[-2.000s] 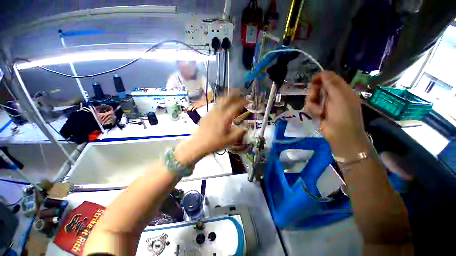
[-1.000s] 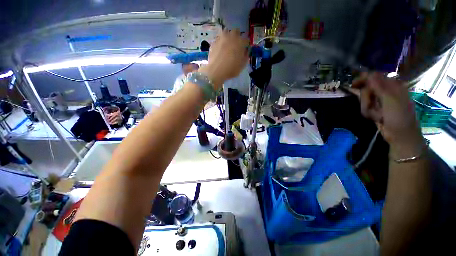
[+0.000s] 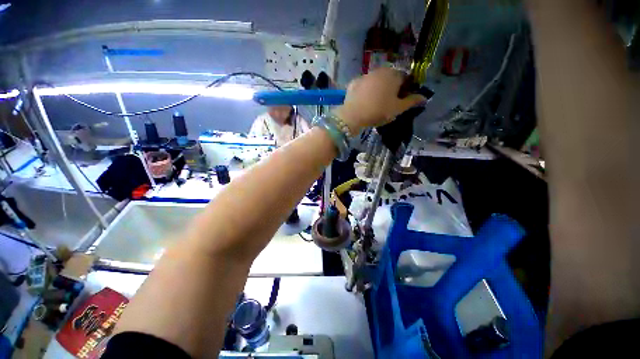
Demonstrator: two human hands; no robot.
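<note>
My left hand (image 3: pixel 382 102) is raised at the right end of a blue crossbar (image 3: pixel 298 97), beside a black bundle (image 3: pixel 396 133) at the top of a metal pole. Its fingers curl down beside the dark material; whether they grip it is hidden. My right forearm rises blurred along the right side, and the hand is cut off by the top edge. A thin pale cable (image 3: pixel 492 85) hangs in the dark area between my arms. A white socket panel (image 3: pixel 288 63) is on the wall behind the bar, with black plugs in it.
A blue upturned stool (image 3: pixel 438 242) stands at the lower right. A sewing machine top (image 3: pixel 298 343) is at the bottom edge. A thread cone stand (image 3: pixel 331 231), a red packet (image 3: pixel 91 322) and a seated person (image 3: pixel 277 125) also show.
My left hand has moved right, from the socket panel to the bar's end. My right hand has gone up out of the picture. The view has shifted, and the stool looks nearer.
</note>
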